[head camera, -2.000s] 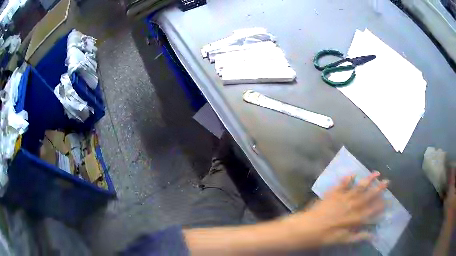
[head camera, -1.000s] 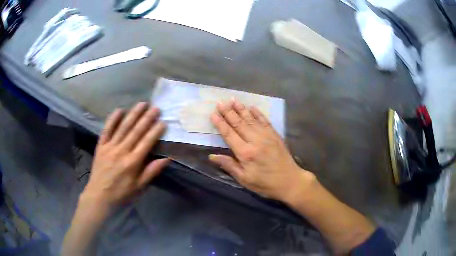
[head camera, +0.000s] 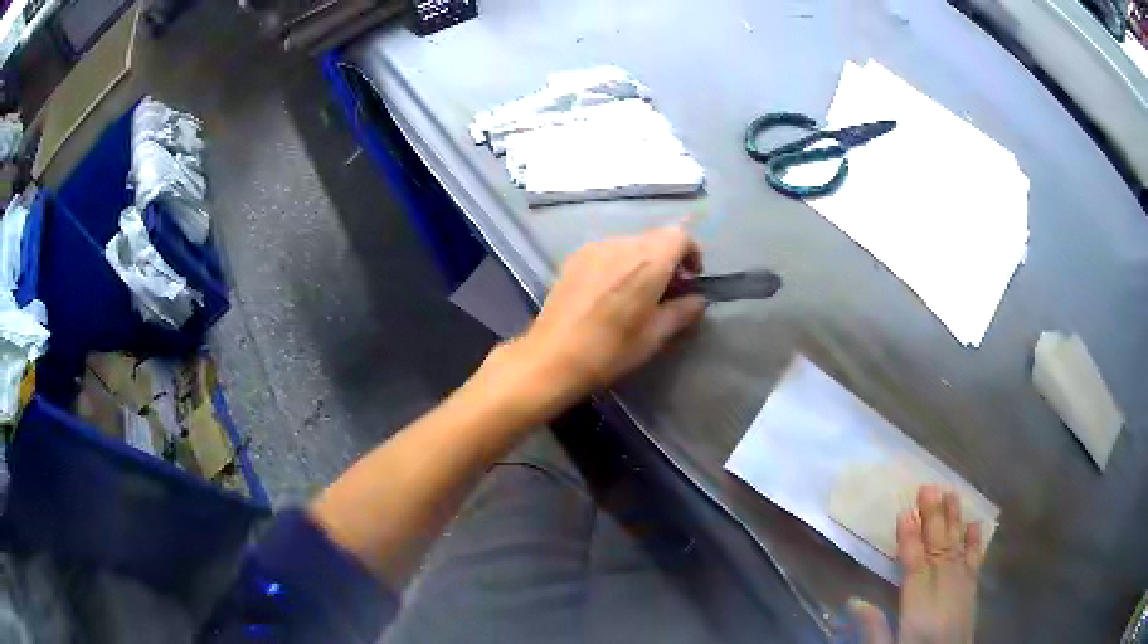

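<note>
My left hand [head camera: 604, 308] pinches one end of a narrow dark grey strip [head camera: 743, 286], likely the folding template, low over the table; its near end is hidden by my fingers. A pale fabric piece [head camera: 799, 428] lies flat near the table's front edge. A cream interlining piece [head camera: 862, 497] lies on its right part. My right hand [head camera: 934, 554], partly cut off by the bottom edge, rests flat on the interlining with fingers extended, gripping nothing.
A pile of white pressed strips [head camera: 604, 157] lies near the left table edge. Green-handled scissors [head camera: 806, 157] rest partly on white cut pieces [head camera: 938, 208]. Another interlining [head camera: 1079, 390] lies at the right. Blue bins [head camera: 101, 472] with cloth and scraps stand on the floor left.
My left hand has moved away from the fabric to the strip and taken hold there. The white strip seen earlier there is no longer visible. My right hand stays on the interlining; the view has turned left.
</note>
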